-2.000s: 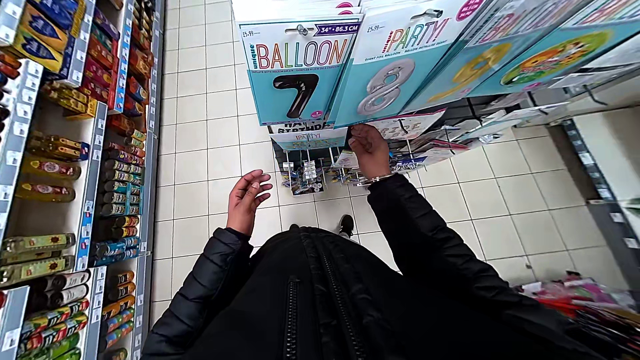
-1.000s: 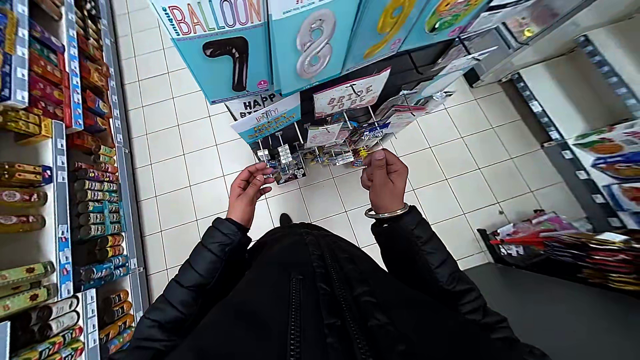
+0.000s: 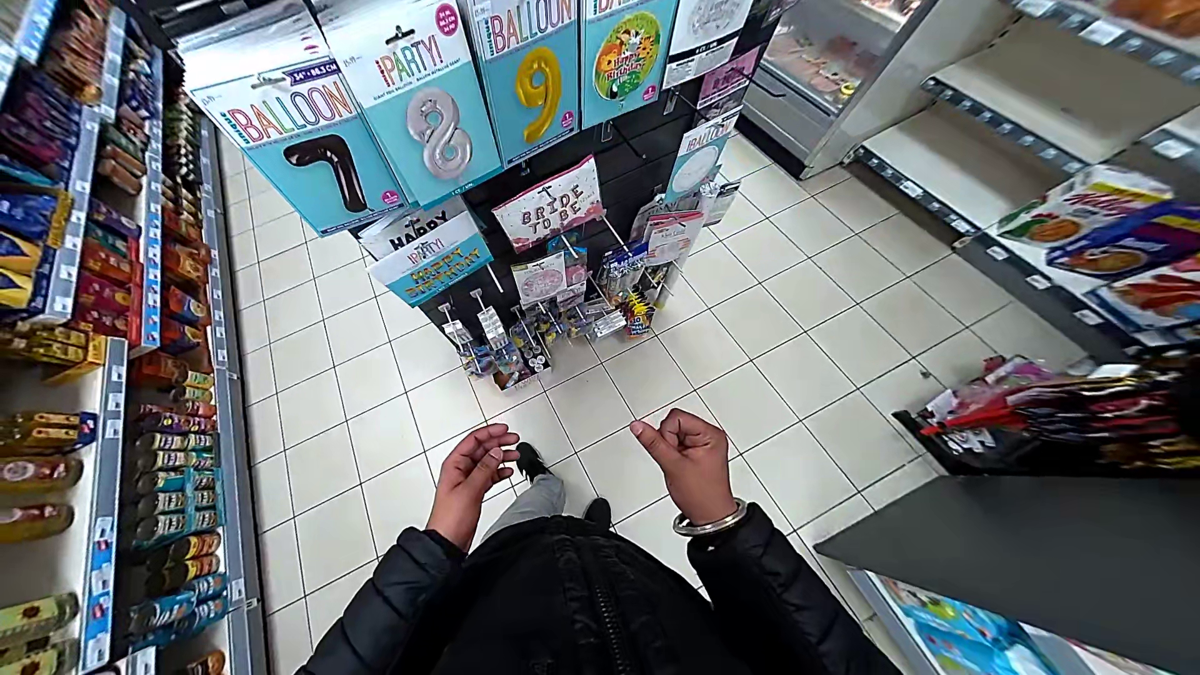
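Observation:
My left hand (image 3: 475, 473), fingers loosely curled and apart, is held over the tiled floor and holds nothing. To its right, my right hand (image 3: 691, 459) has its fingers curled in with the thumb against them; nothing shows in it, and a metal bangle (image 3: 711, 520) circles that wrist. Beyond both hands stands a rack of party goods, hung with a number 7 balloon pack (image 3: 323, 159), a number 8 balloon pack (image 3: 439, 131), a number 9 balloon pack (image 3: 537, 89), a birthday banner pack (image 3: 436, 262) and a bride banner pack (image 3: 550, 208). Neither hand touches the rack.
Shelves of bottles and jars (image 3: 178, 506) run along the left. On the right are white shelves (image 3: 975, 155) with bagged goods (image 3: 1125, 234), a low bin of packets (image 3: 1041, 412) and a dark grey counter top (image 3: 1022, 553). Pale floor tiles (image 3: 787, 319) lie between them.
My right hand was up by the hanging packs two seconds ago and is now lower, away from the rack. The view has shifted, showing more of the rack and the right-hand shelves.

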